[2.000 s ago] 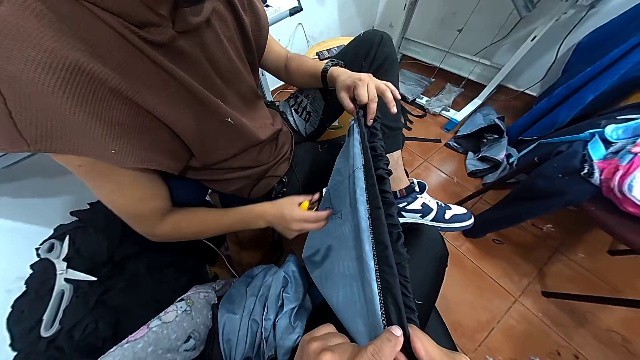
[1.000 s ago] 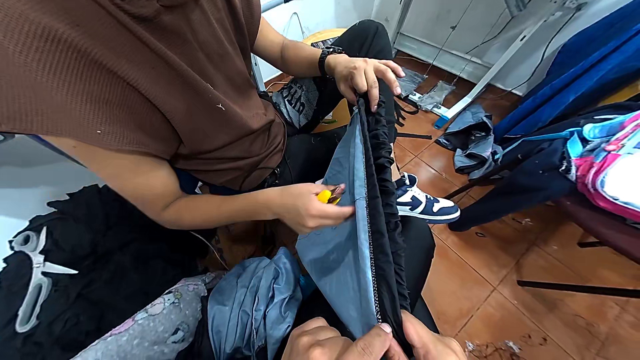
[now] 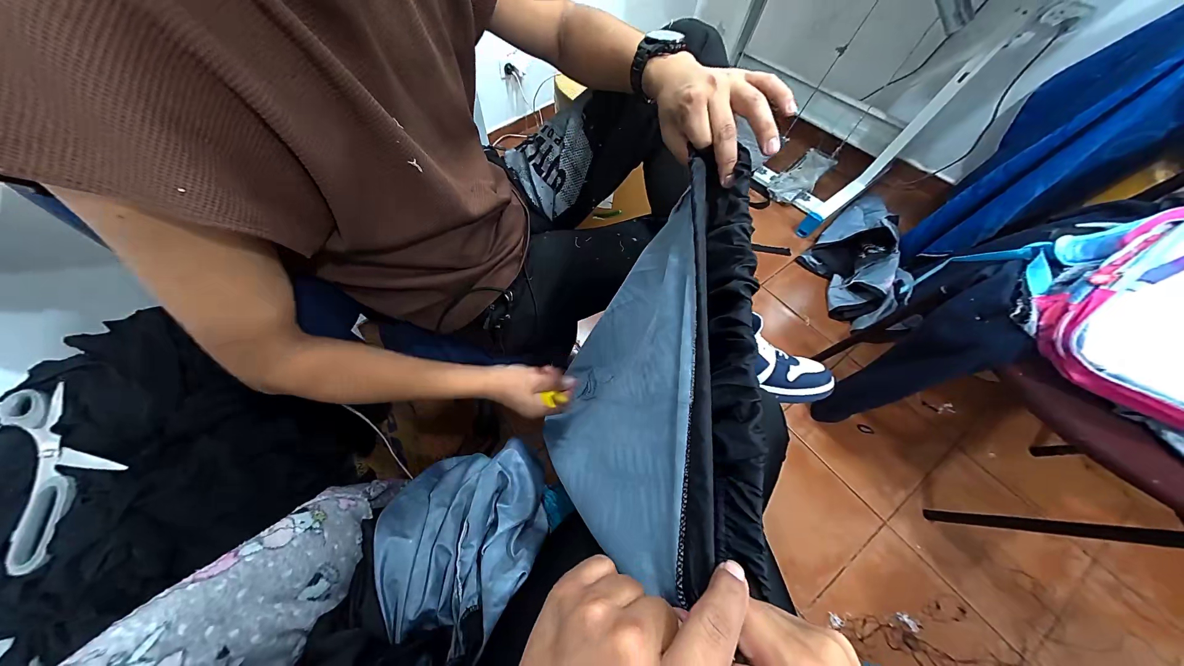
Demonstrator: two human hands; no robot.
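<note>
My left hand (image 3: 615, 615) and my right hand (image 3: 786, 638) come in at the bottom edge, side by side, both gripping the near end of a stitched fabric piece. It has a grey-blue panel (image 3: 638, 370) and a gathered black band (image 3: 735, 370) along its right side. A co-worker's hand (image 3: 712, 106) with a black watch pinches the far end, so the band is stretched between us. The co-worker's other hand (image 3: 532, 390), blurred, holds a small yellow thing (image 3: 555, 399) beside the panel's left edge; its kind is unclear.
White-handled scissors (image 3: 46, 462) lie on black fabric (image 3: 185, 444) at left. Patterned grey fabric (image 3: 268, 564) and bunched blue-grey fabric (image 3: 453, 536) lie near me. At right are a dark red chair seat (image 3: 1101, 425), a pink-edged bag (image 3: 1110, 324) and blue cloth (image 3: 1045, 139). Thread scraps lie on the tiles.
The co-worker's hand with the yellow thing was against the panel one second ago and is now off to its left. My hands keep their hold on the near end.
</note>
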